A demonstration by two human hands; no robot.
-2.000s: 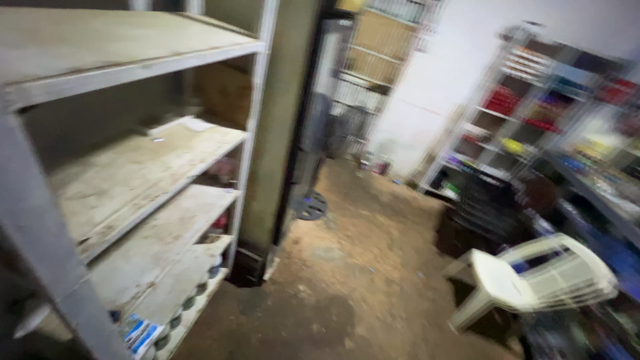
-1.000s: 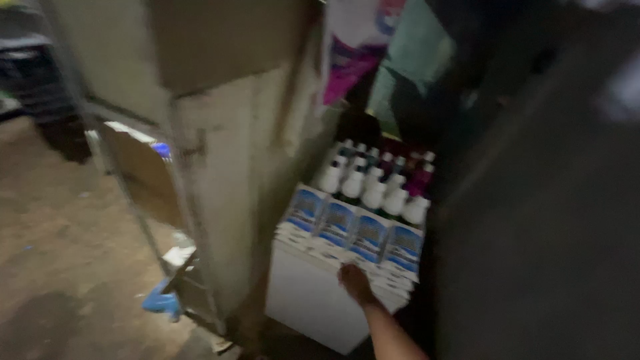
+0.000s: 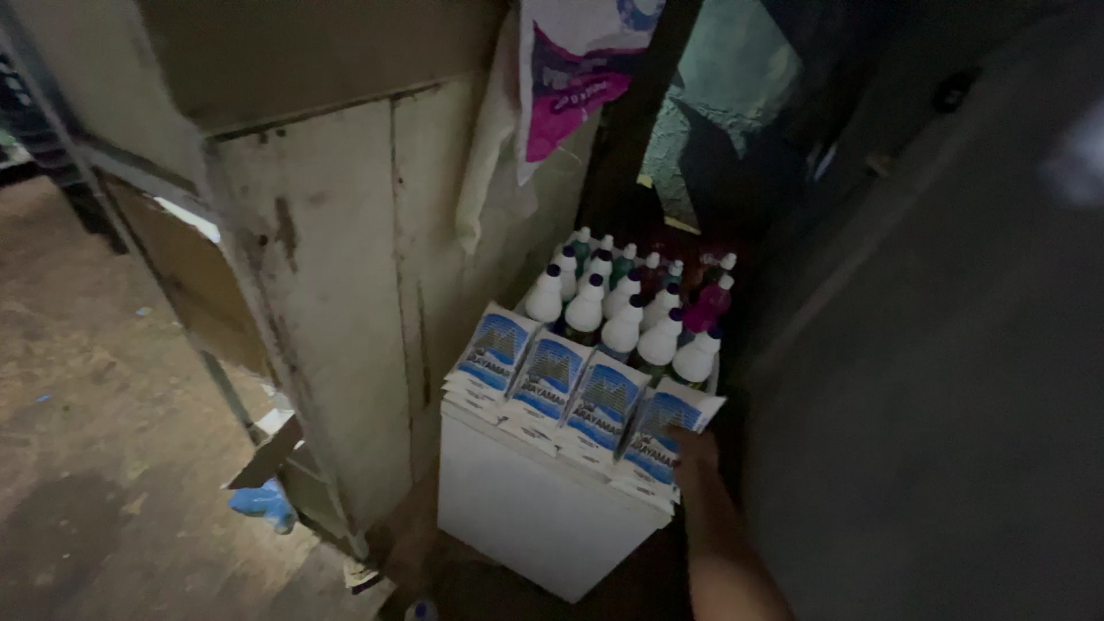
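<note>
A white box-like stand bears stacks of blue-and-white printed packets side by side. My right hand reaches in from the lower right and touches the rightmost packet; its fingers are partly hidden in the dim light, so a grip cannot be told. Behind the packets stand several white bottles with dark caps. Farther back are green bottles and a magenta bottle with white caps. My left hand is out of view.
A stained, cream-coloured panel rises at the left. A printed sack hangs above the bottles. A dark grey surface borders the right side. On the floor at the left lies a blue plastic bag.
The view has swung from shelves and a white chair to the stand with packets. My right hand has moved from the front middle of the packets to the rightmost stack.
</note>
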